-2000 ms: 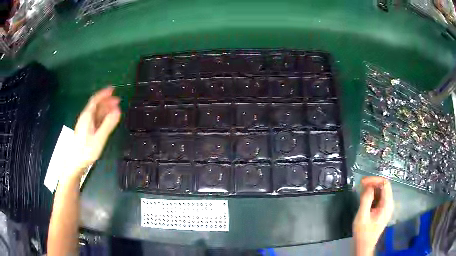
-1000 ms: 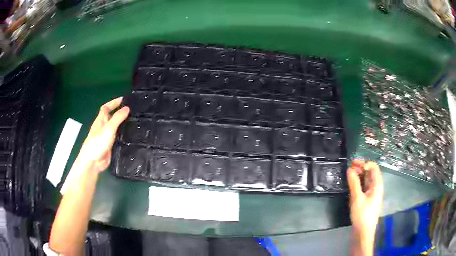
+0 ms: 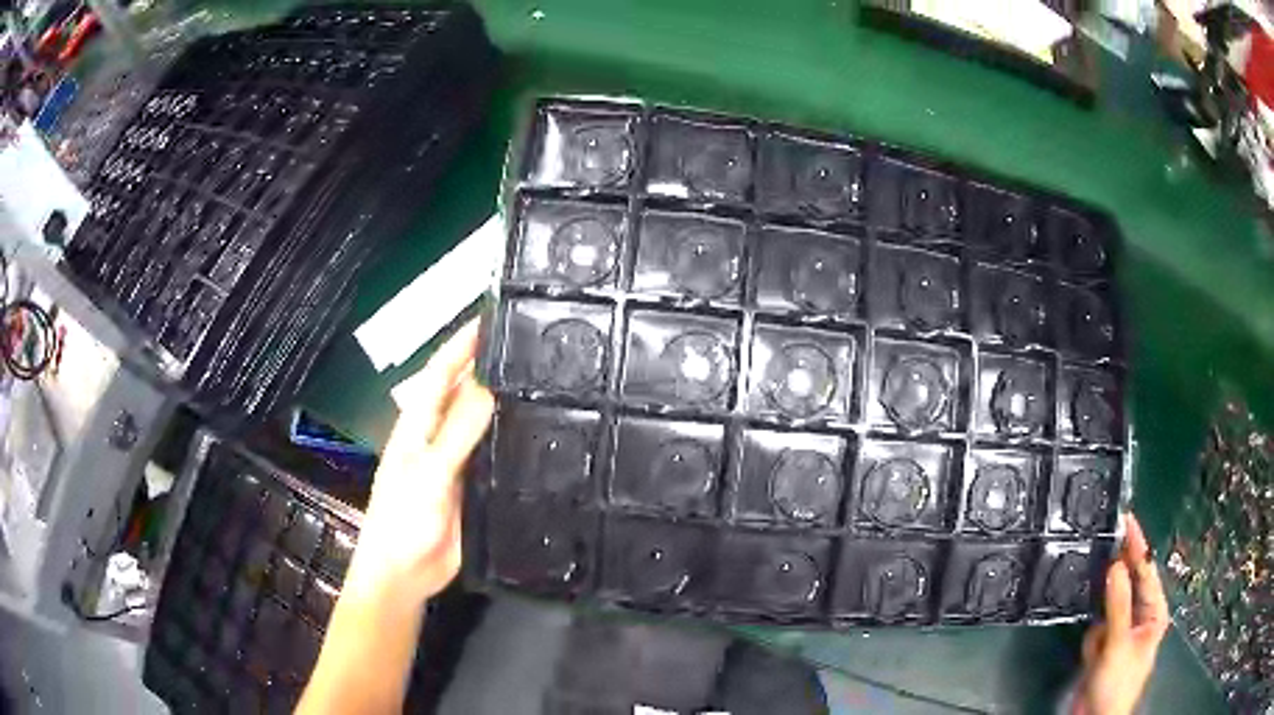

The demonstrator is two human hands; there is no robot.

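A large shiny black blister tray (image 3: 810, 377) with a grid of square pockets is held up in front of me, tilted. Round shapes show in the pockets; I cannot tell whether they are housings or moulded forms. My left hand (image 3: 433, 468) grips its left edge, with the fingers partly hidden. My right hand (image 3: 1129, 622) holds its lower right edge. A tall stack of black trays (image 3: 280, 182) stands at the upper left. A narrow white strip (image 3: 436, 296) lies between the stack and the held tray.
The green mat (image 3: 671, 49) runs behind the tray. Glittering small parts (image 3: 1229, 545) lie at the right. More black trays (image 3: 245, 580) sit low at the left, beside grey equipment. A white-topped object (image 3: 985, 28) is at the far edge.
Both hands have closed on the tray's sides and lifted it off the mat, tilting it. The view has swung left, bringing the tray stack in more fully.
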